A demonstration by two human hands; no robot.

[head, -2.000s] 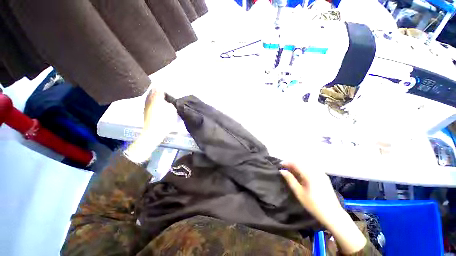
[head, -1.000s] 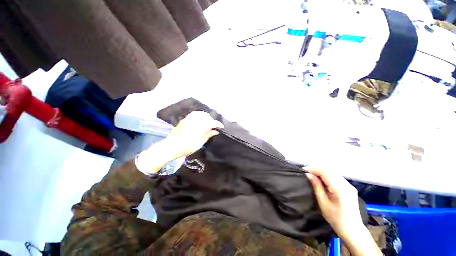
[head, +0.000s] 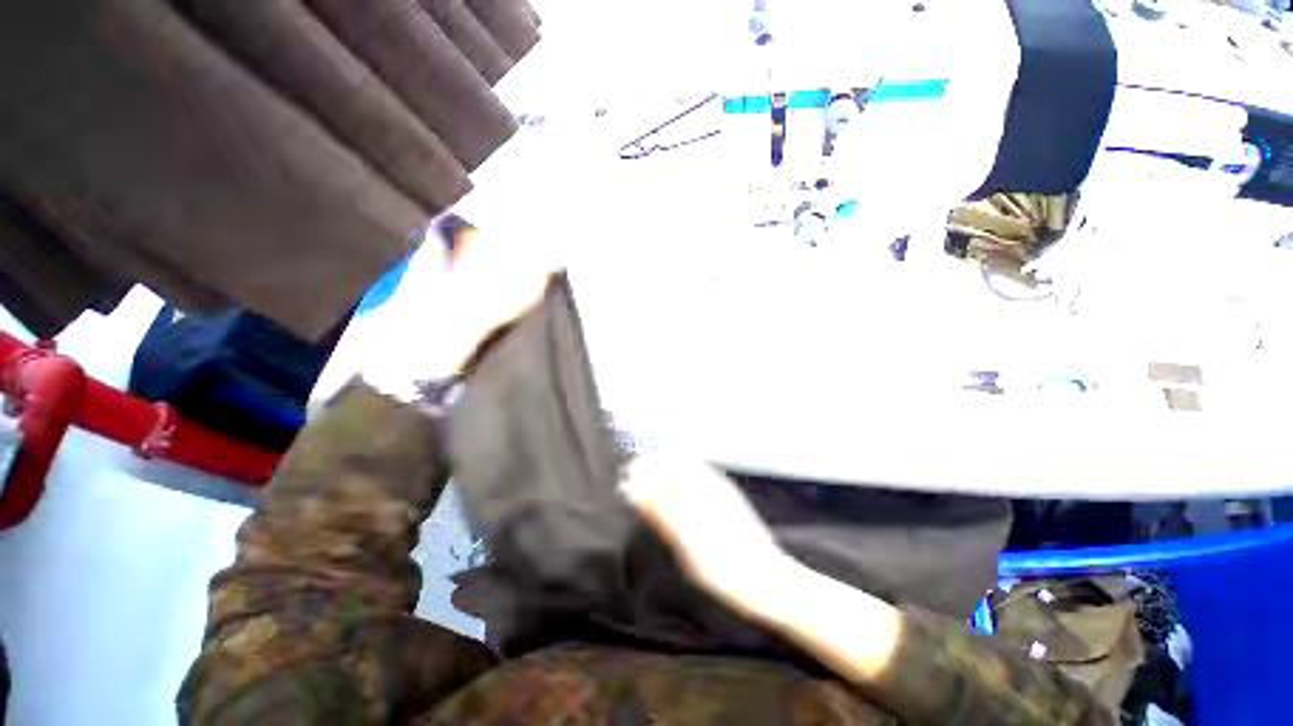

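Observation:
A dark brown garment (head: pixel 518 440) hangs between my hands over my lap, with a fold raised up to the table edge. My left hand (head: pixel 489 305) is blurred and overexposed; it holds the garment's upper corner. My right hand (head: pixel 681 511) is blurred and lies on the garment's right side lower down, with its fingertips at the cloth edge. Another part of the garment spreads to the right under my right forearm.
Hanging brown garment pieces (head: pixel 270 156) fill the upper left. A white sewing machine with a dark panel (head: pixel 1056 99) stands on the white table (head: pixel 851 447). Small snips (head: pixel 983 382) and brown swatches (head: pixel 1176 373) lie at right. A blue bin (head: pixel 1234 624) holds cloth; a red pipe (head: pixel 185 437) is at left.
My left hand has moved up and left, lifting the garment's corner. My right hand has moved left along the cloth. The pale patterned strip on the garment is no longer visible.

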